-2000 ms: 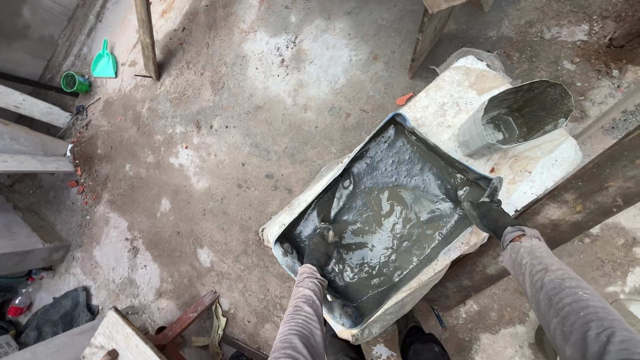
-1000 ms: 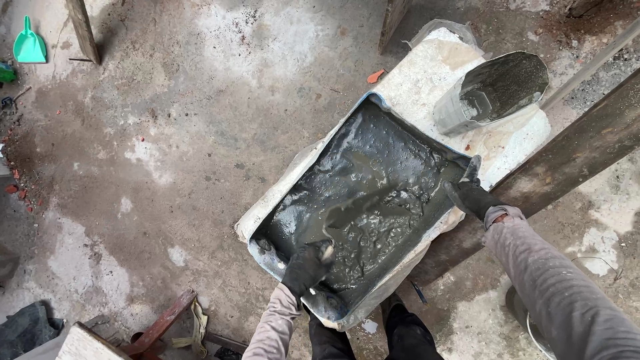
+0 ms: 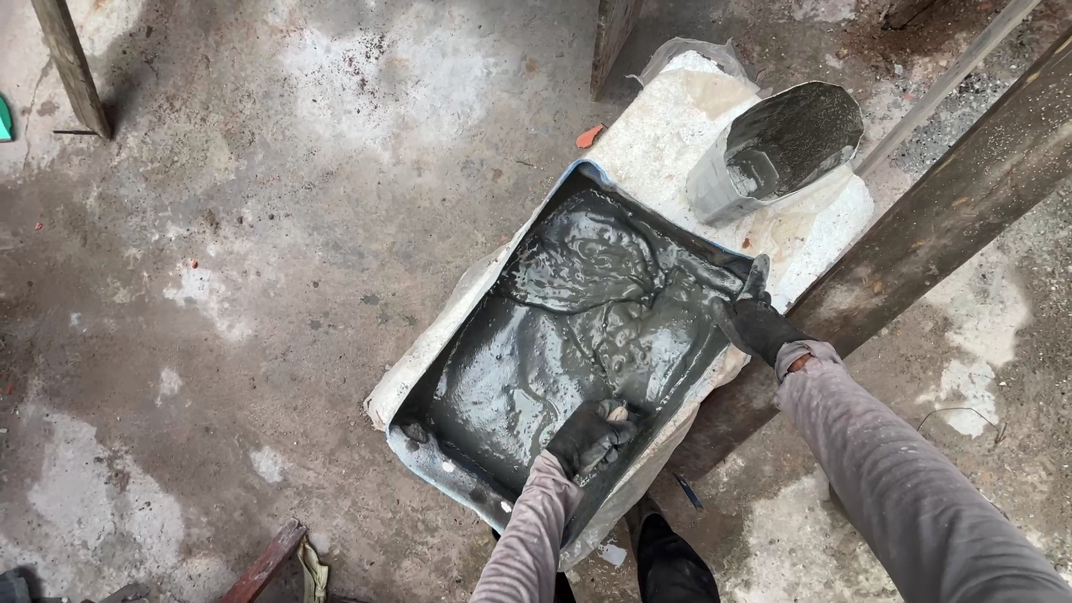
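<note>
A rectangular tub holds wet grey cement mix, with swirls across its surface. My left hand, in a dark glove, is closed around what looks like a tool's handle over the near right part of the tub; the tool's other end is hidden, perhaps in the mix. My right hand, also gloved, grips the tub's rim at its right corner, thumb on the outside. Beyond that corner an open, cement-coated container stands tilted on a whitish sack.
A long wooden beam runs diagonally past the tub's right side. Wooden legs stand at the top. An orange shard lies on the concrete floor by the sack. Reddish wood lies at lower left.
My left hand has moved right across the near part of the tub. The mix's surface has changed shape, with new folds. My right hand has stayed at the rim's right corner.
</note>
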